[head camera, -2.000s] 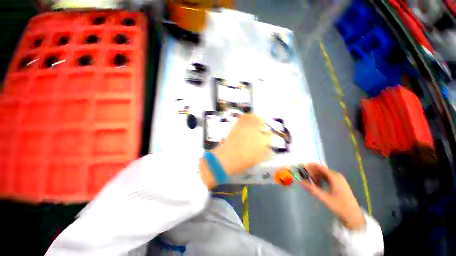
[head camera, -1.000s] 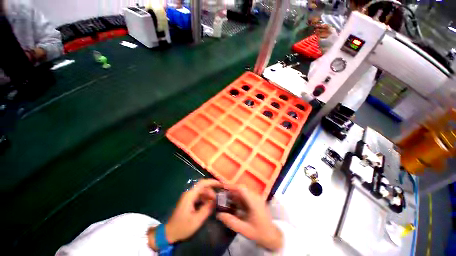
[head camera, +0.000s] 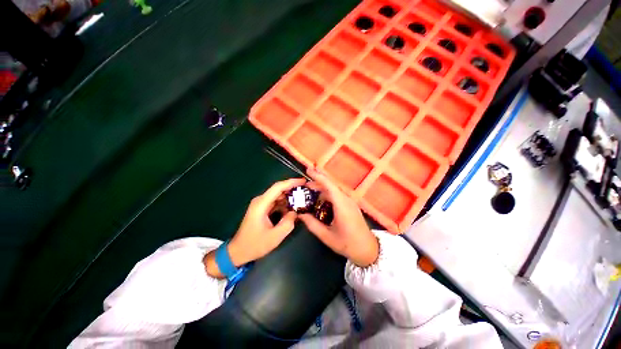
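My left hand (head camera: 262, 221) and my right hand (head camera: 338, 221) are close together over the green belt, at the near corner of the orange-red tray. Between their fingertips is a small round module (head camera: 299, 198) with a white and dark patterned face turned up. A dark, copper-tinted round part (head camera: 323, 212) sits against it in my right hand's fingers. Whether the two parts are joined cannot be told. My left wrist wears a blue strap (head camera: 227, 263). The blister tray (head camera: 371, 136) holds several dark round parts in its far pockets.
Tweezers-like thin metal lines (head camera: 286, 162) lie by the tray corner. A small dark part (head camera: 215, 118) lies on the green belt (head camera: 136, 170). Right, the white machine table (head camera: 470, 252) bears a silver ring (head camera: 499, 174), a black disc (head camera: 503, 202), a small block (head camera: 538, 148) and black-and-white fixtures (head camera: 591, 157).
Two seconds ago my hands were at the machine table's fixtures and front edge. They are now together by the tray. Since one second ago the module's white face has turned into view.
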